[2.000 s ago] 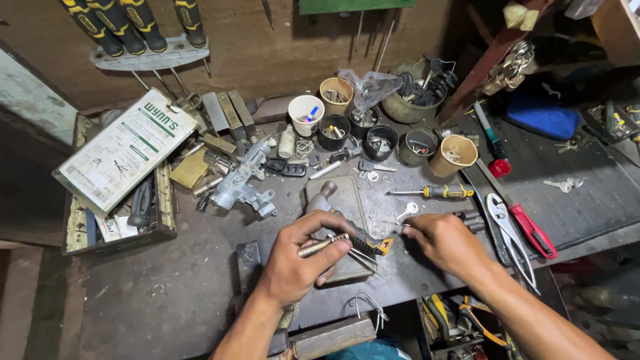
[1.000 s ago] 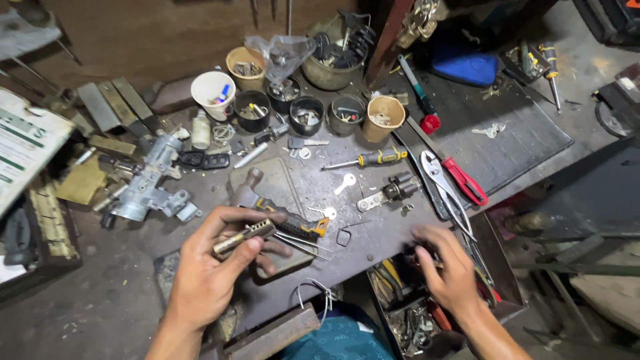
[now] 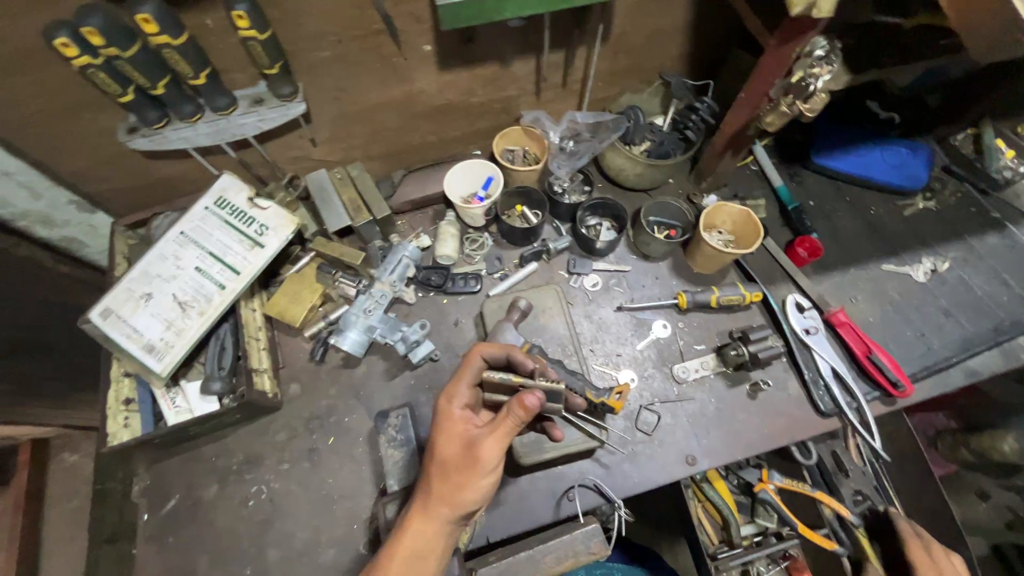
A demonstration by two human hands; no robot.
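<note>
My left hand [image 3: 480, 424] grips a small brass-coloured metal lock part [image 3: 524, 390] with a row of notches, over the middle of the bench. Beneath and behind the hand lie a hammer [image 3: 572, 372] with a black and orange handle and a flat metal tin [image 3: 552, 320]. Thin metal rods [image 3: 596, 432] stick out below the fingers. At the bottom right edge, my right hand [image 3: 920, 544] is blurred and partly cut off, over the open drawer beside orange-handled pliers [image 3: 808, 500]. Whether it holds anything cannot be told. Two keys [image 3: 656, 332] lie right of the hammer.
Cups of small parts [image 3: 602, 226] line the back. An ignition lock housing [image 3: 376, 300] and a box of tools [image 3: 268, 384] are at the left. At the right lie a screwdriver [image 3: 720, 298], slip-joint pliers [image 3: 828, 360] and a red-handled tool [image 3: 868, 352]. A vise-like metal block [image 3: 544, 552] is at the front.
My right hand has moved from above the bench, beside the hammer, down to the drawer at the lower right. My left hand still holds the metal lock part. The view has shifted.
</note>
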